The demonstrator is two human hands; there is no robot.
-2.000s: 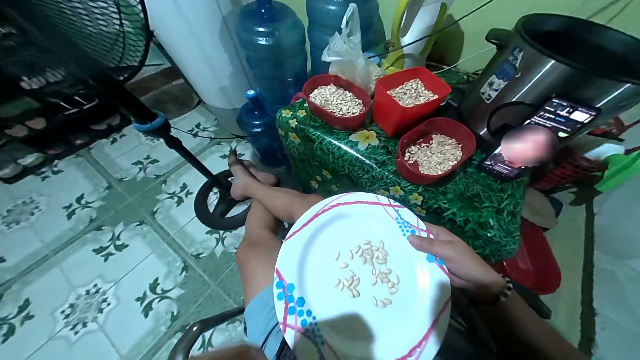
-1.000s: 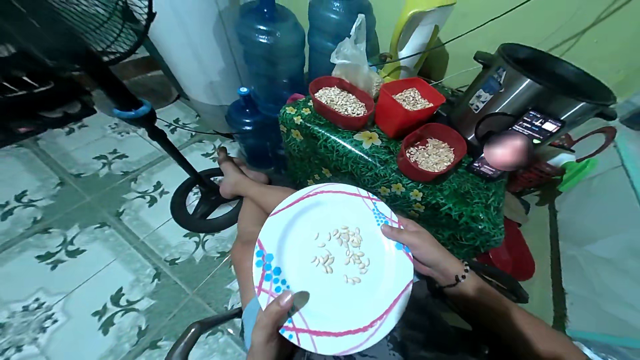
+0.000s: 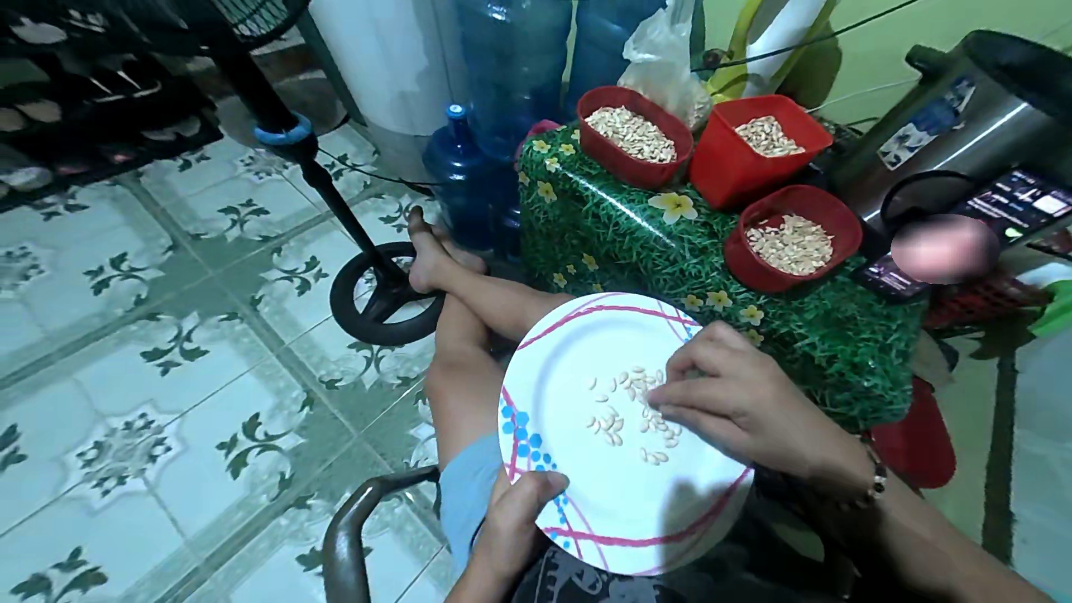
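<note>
A white plate [image 3: 569, 352] with pink lines and blue dots lies over my lap. My left hand [image 3: 523, 515] holds its lower left rim, thumb on top. Pale seeds [image 3: 607, 425] lie in loose clusters at the plate's middle. Over the plate's right side is my right hand [image 3: 724, 394], its fingertips together at the seeds; whether a seed is between them cannot be made out. Beyond the plate, a red oval bowl [image 3: 758, 272], a red square container [image 3: 724, 163] and another red oval bowl [image 3: 636, 172] hold more seeds.
The containers stand on a table with a green grass-print cover [image 3: 611, 226]. A plastic bag [image 3: 662, 59], a large steel pot [image 3: 938, 126] and a lit phone [image 3: 1017, 205] are around them. Blue water bottles [image 3: 461, 167] stand behind. A fan's stand [image 3: 335, 197] is at left.
My right hand has left the plate's right rim and moved in over the seeds. My left hand, on the rim one second ago, still holds it.
</note>
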